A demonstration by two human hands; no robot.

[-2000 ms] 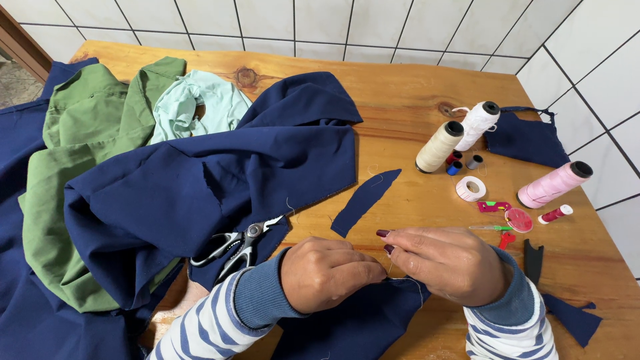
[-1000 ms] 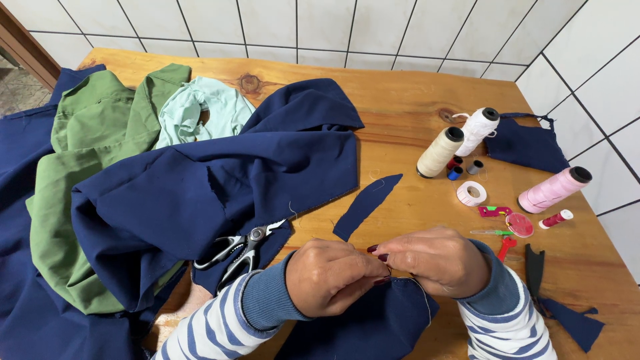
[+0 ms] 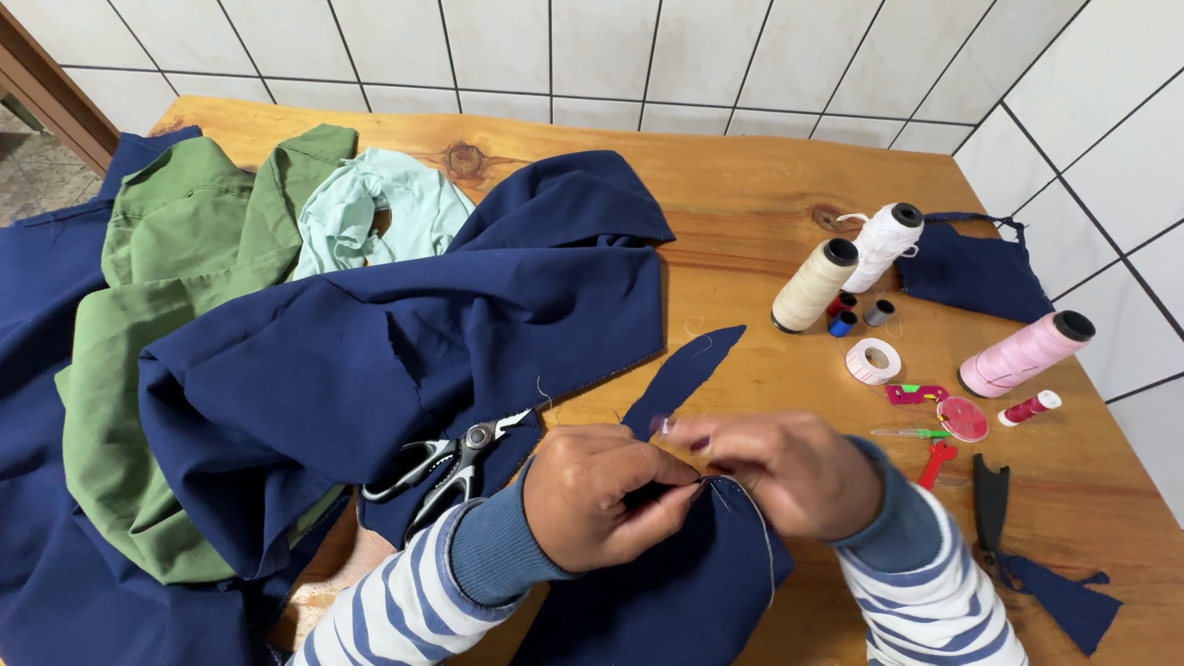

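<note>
My left hand (image 3: 610, 499) pinches the top edge of a navy blue cloth (image 3: 661, 592) between thumb and fingertips. Just to its right is my right hand (image 3: 786, 467), its index finger raised and blurred and its other fingers curled near the pinched edge; whether it grips anything is hidden. A pale thread (image 3: 766, 546) runs from the pinched spot down over the cloth. No needle can be made out. Beyond my hands lies a narrow navy fabric scrap (image 3: 684, 375). Scissors with black and grey handles (image 3: 467, 453) rest left of my left hand, partly on navy fabric.
Navy fabric (image 3: 277, 370), green cloth (image 3: 185, 222) and mint cloth (image 3: 407, 208) are heaped at left. At right stand a cream thread cone (image 3: 814, 285) and a white one (image 3: 883, 245); a pink cone (image 3: 1027, 353), a tape roll (image 3: 872, 361), small spools, a seam ripper (image 3: 911, 433) and black snips (image 3: 991, 504) lie near.
My right hand's index finger has lifted from the pinched spot, where both hands were close together. My left hand keeps its pinch on the cloth.
</note>
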